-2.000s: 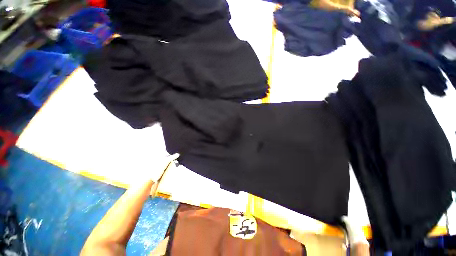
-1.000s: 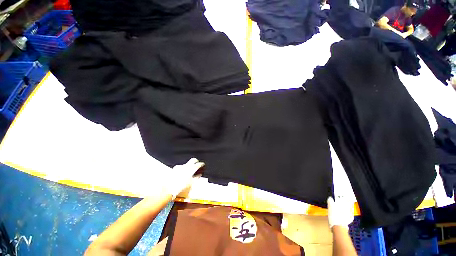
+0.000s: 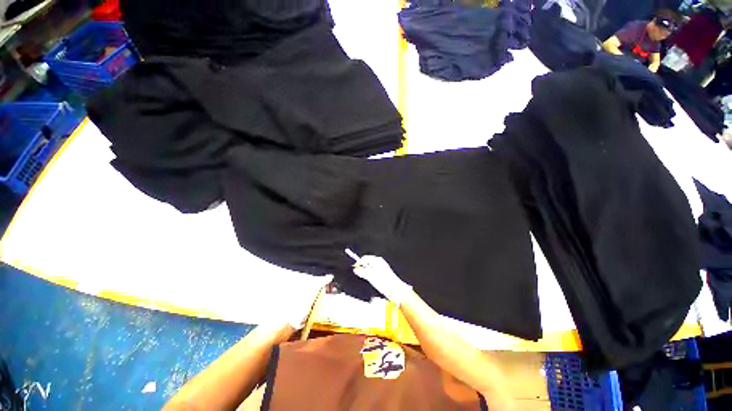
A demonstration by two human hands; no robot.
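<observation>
A black garment piece [image 3: 449, 233] lies flat on the white table in front of me, its flared end to the right and its left part rumpled. My right hand [image 3: 377, 271], whitish as if gloved, is over the piece's near edge and holds a thin pale marking pen or chalk [image 3: 351, 254]. My left hand [image 3: 309, 299], also whitish, is just left of it at the near edge. It blends into the white table, so its fingers and any hold are unclear.
A stepped black stack [image 3: 618, 217] lies to the right, more black pieces [image 3: 281, 96] at the upper left. Dark blue cloth [image 3: 461, 40] lies at the back. Blue crates [image 3: 92, 56] stand left, another [image 3: 578, 381] below the near edge. A person [image 3: 642, 38] is at the far right.
My right hand has moved left from the piece's right corner to its near edge beside my left hand, and the pale pen now shows. The garment piece lies much as before.
</observation>
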